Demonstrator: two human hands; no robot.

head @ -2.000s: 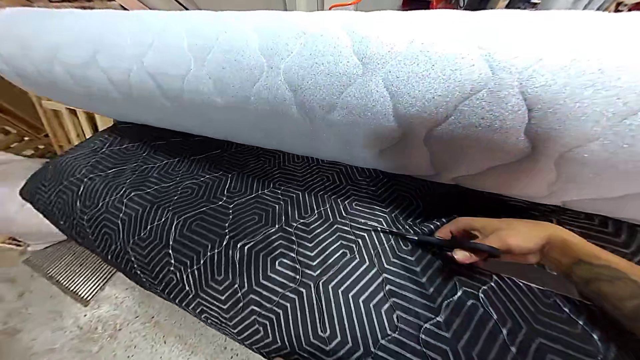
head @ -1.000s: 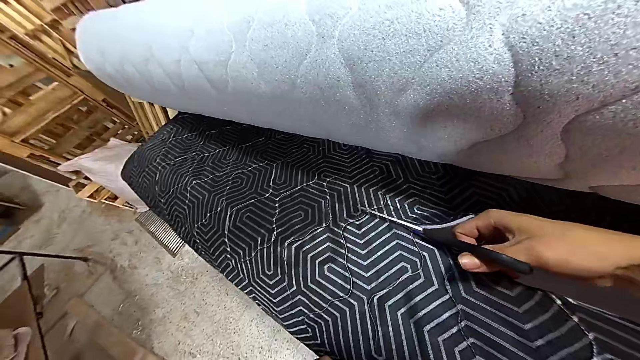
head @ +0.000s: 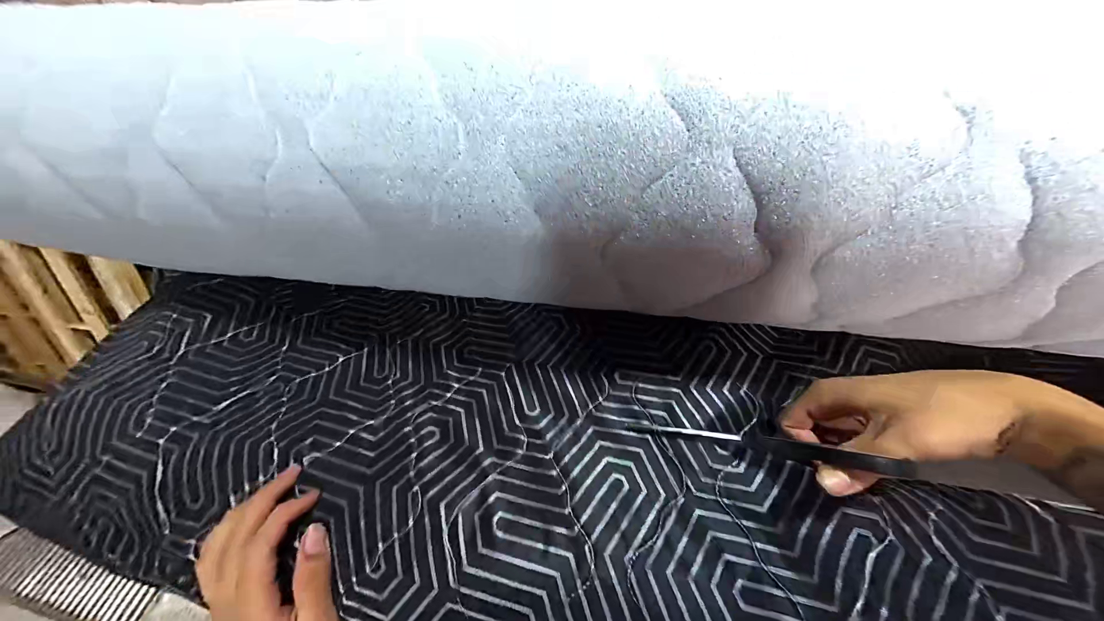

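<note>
Black quilted fabric (head: 517, 483) with a light geometric line pattern lies spread beneath a thick roll of pale quilted material (head: 483, 172). At the right, my right hand (head: 897, 427) is closed around the black handles of a pair of scissors (head: 690, 432), whose blades point left over the black fabric. A cut edge shows to the right, below my right wrist. My left hand (head: 267, 552) rests on the fabric at the lower left, fingers apart and holding nothing. Loose threads or stitch lines run across the fabric between my hands.
Wooden slats or pallets (head: 65, 302) stand at the left behind the fabric. A ribbed, striped grate-like piece (head: 73, 573) shows at the lower left under the fabric's edge. The pale roll spans the whole width above the black fabric.
My left hand has come into view at the lower left and lies on the fabric. My right hand still holds the scissors. The view has shifted.
</note>
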